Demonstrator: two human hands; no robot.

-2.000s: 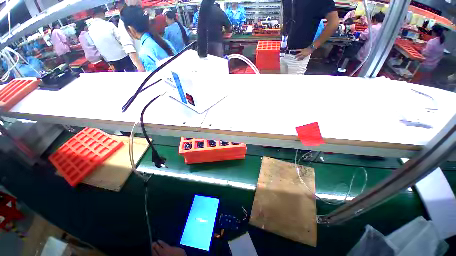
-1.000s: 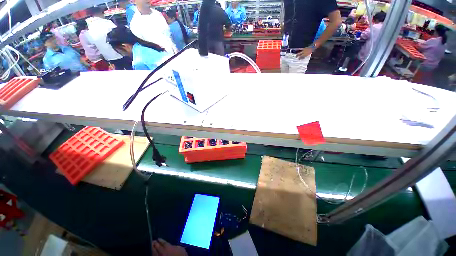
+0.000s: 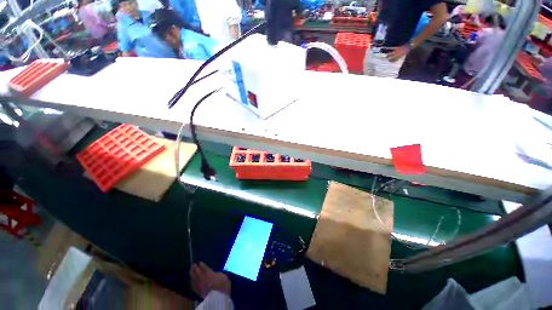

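Note:
The display panel [image 3: 249, 247] lies lit light blue on the green bench mat. The dark blue circuit board [image 3: 283, 251] lies at its right side, with a small yellow tab [image 3: 270, 263] at the board's edge. A white flat piece [image 3: 297, 287] lies below the board. My left hand [image 3: 209, 281] is at the panel's lower left, not touching it, with a thin cable [image 3: 190, 227] running down to its fingers. Whether the fingers grip the cable is too blurred to tell. My right hand is not in view.
A wooden board [image 3: 353, 236] lies right of the circuit board. Orange trays [image 3: 272, 172] stand under the white shelf [image 3: 339, 130]; an empty tray [image 3: 120, 156] is at left. A power plug [image 3: 207, 171] hangs down. Plastic bags [image 3: 451, 298] lie lower right, an open box [image 3: 100, 290] lower left. People are beyond.
The camera view has tilted and shifted, so the bench things appear higher. More of my left hand and its sleeve shows. The open box shows more. The panel stays lit.

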